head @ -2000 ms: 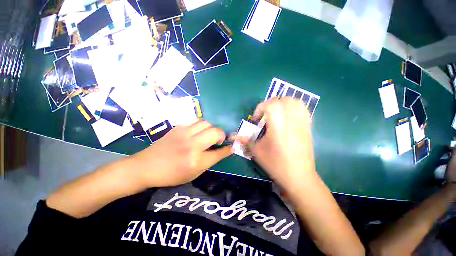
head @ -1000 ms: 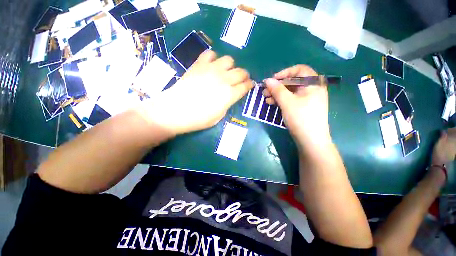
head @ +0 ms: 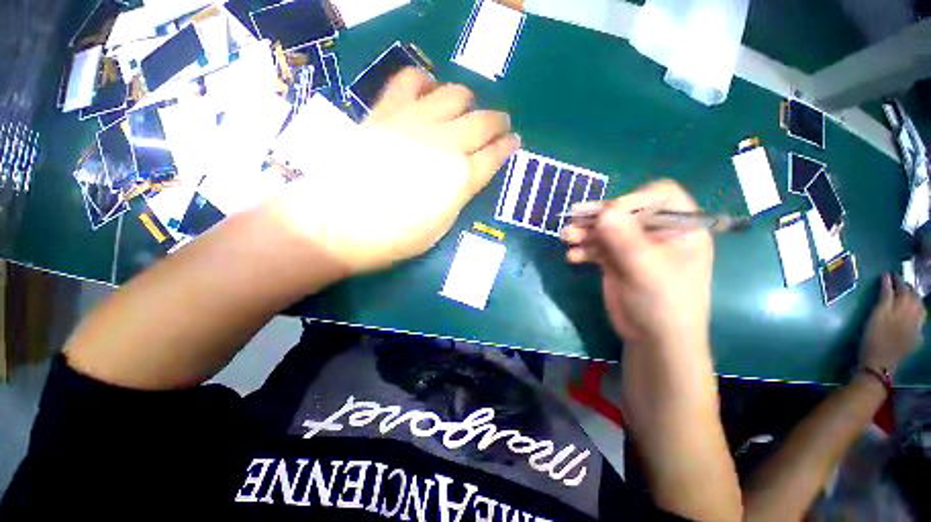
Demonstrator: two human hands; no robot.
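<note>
The release liner sheet lies on the green mat, white with several parallel black tape strips. My left hand is at the sheet's left edge, its fingertips by the top left corner; whether it pinches anything cannot be told. My right hand holds the dark tweezers like a pencil at the sheet's lower right corner; they are blurred and their tip is not clear. One LCD module lies white side up below the sheet, its orange tab pointing away from me.
A pile of modules lies at left. One module lies beyond my left hand. Translucent plastic is at the back. A group of modules lies at right, near another person's hand. A pale strip edges the mat.
The module has gone from my fingers onto the mat since two seconds ago. In the last second my right hand with the tweezers has moved right and nearer me, uncovering more of the sheet.
</note>
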